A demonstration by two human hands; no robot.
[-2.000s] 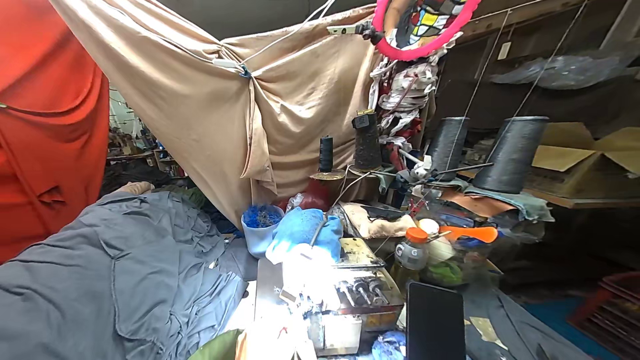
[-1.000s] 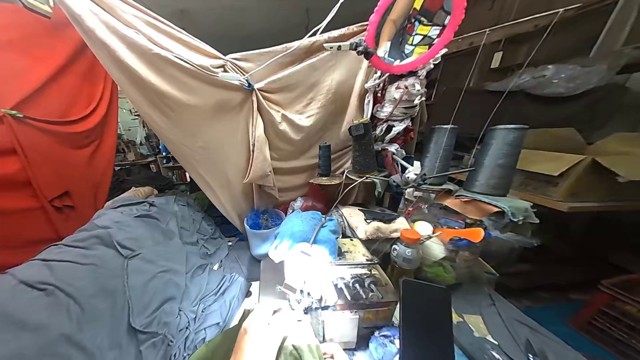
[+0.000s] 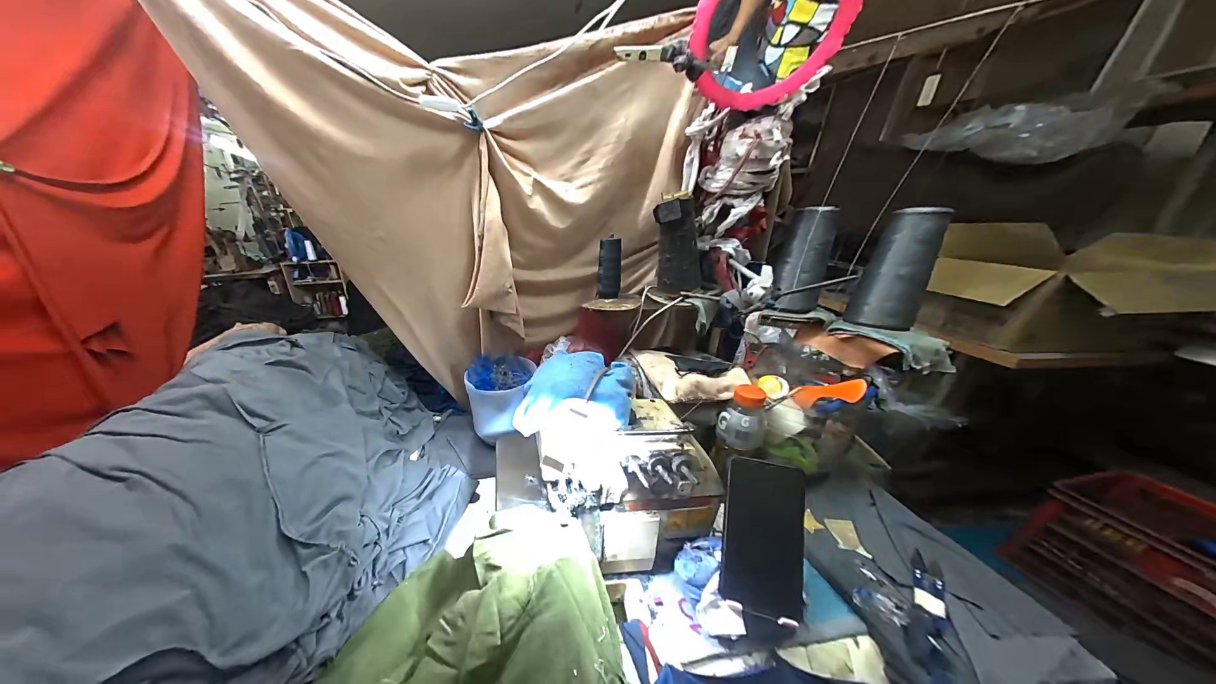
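Neither of my hands shows in the head view now. Olive green fabric [image 3: 484,608] lies at the bottom centre, its upper edge under the brightly lit needle area of a sewing machine [image 3: 665,465]. Glare hides detail around the needle. A large heap of grey fabric [image 3: 275,475] fills the left side. On the right, a dark smartphone [image 3: 763,540] stands upright beside the machine. Blue cloth [image 3: 575,380] rests on top of the machine. Dark thread cones [image 3: 898,269] stand behind, at the right.
A white tub [image 3: 496,408] of blue scraps and an orange-capped bottle [image 3: 742,418] stand near the machine. Beige cloth [image 3: 399,180] hangs behind. An open cardboard box [image 3: 1026,285] is on the right shelf. Small snips [image 3: 928,589] lie at the lower right. A pink-rimmed mirror [image 3: 750,95] hangs above.
More of the olive green fabric shows at the bottom centre, up against the machine. A partly visible, brightly lit hand shape at the bottom one second ago is no longer in sight.
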